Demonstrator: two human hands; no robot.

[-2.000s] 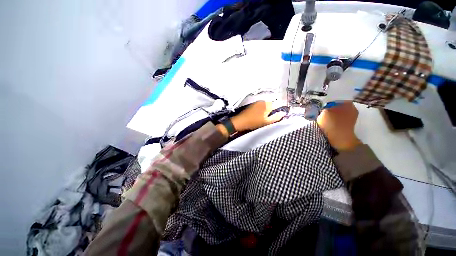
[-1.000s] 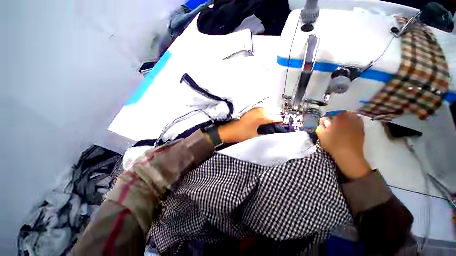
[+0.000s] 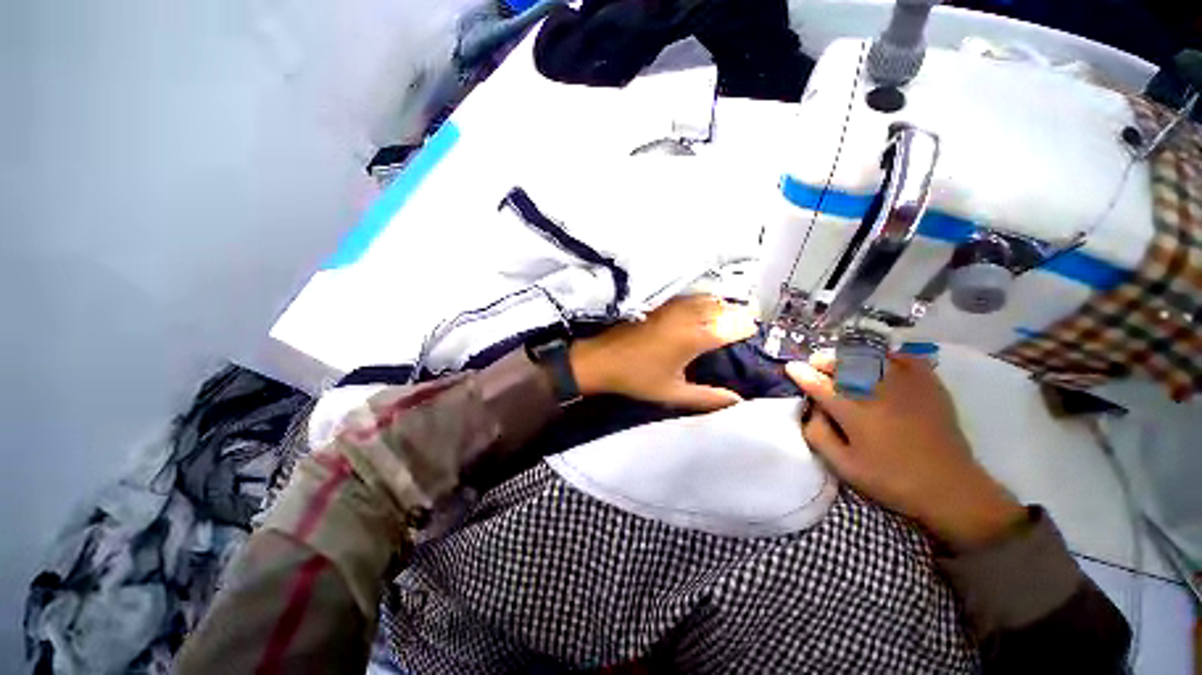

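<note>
My left hand (image 3: 666,353) lies on dark navy fabric (image 3: 745,373) just left of the presser foot (image 3: 795,330), thumb and fingers apart, pressing the cloth. My right hand (image 3: 886,429) is at the right of the foot, its fingertips on the edge of the dark fabric; some fingers are hidden. A pale curved panel (image 3: 712,468) with a stitch line lies below both hands on the small-check fabric (image 3: 593,567), which hangs to the lap. White cloth with dark edges (image 3: 494,317) lies left of the needle. The needle tip is too small to make out.
The white sewing machine head (image 3: 1028,145) stands at the upper right, with brown plaid cloth (image 3: 1173,277) over its arm. A dark flat device (image 3: 1081,400) with a cable lies right of it. Black fabric (image 3: 620,40) is at the back; grey fabric (image 3: 119,528) is heaped at lower left.
My left hand has spread its fingers over the dark fabric. My right hand has opened from a fist-like grip and reaches in by the foot. More of the pale curved panel and dark fabric shows.
</note>
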